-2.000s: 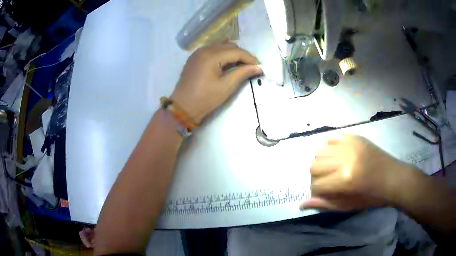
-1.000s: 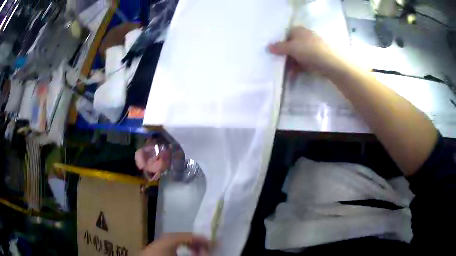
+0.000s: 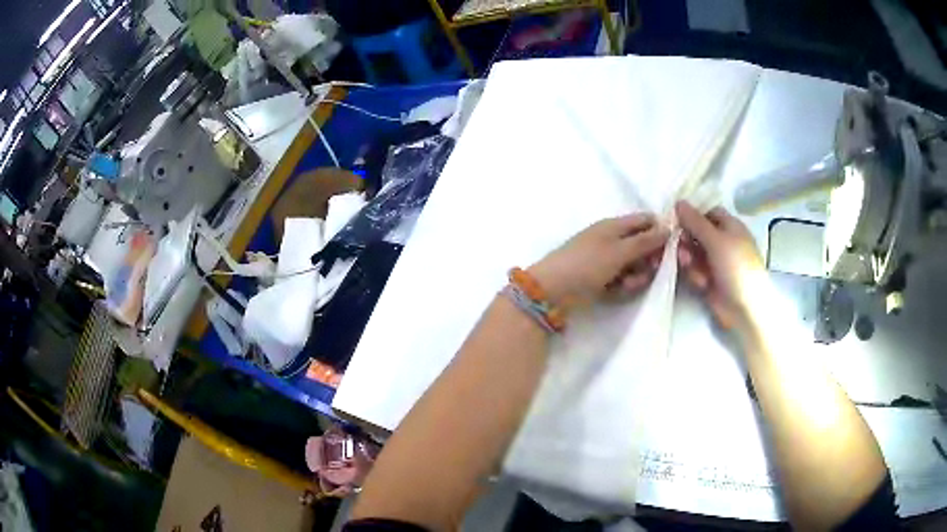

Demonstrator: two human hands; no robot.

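Note:
A large white cloth panel [image 3: 597,405] lies over the white table and hangs over its front edge. It is gathered at the fingertips, with folds fanning out from there. A cream edge strip [image 3: 716,145] runs from the fingers toward the upper right. My left hand [image 3: 613,255], with an orange band at the wrist, pinches the cloth from the left. My right hand [image 3: 716,255] pinches it from the right, fingertips close to my left ones. Whether a small tool is in either hand cannot be seen.
The sewing machine head [image 3: 872,197] stands at right, with its pale lamp [image 3: 786,185] pointing left. A blue bin [image 3: 358,249] with white and dark scraps is left of the table. A cardboard box [image 3: 223,494] is at lower left, beside a pink item [image 3: 341,457]. Another machine [image 3: 171,166] stands far left.
The view has swung back toward the table. Both hands have come together over the tabletop; the cloth, earlier stretched between them past the front edge, is now bunched at their fingertips.

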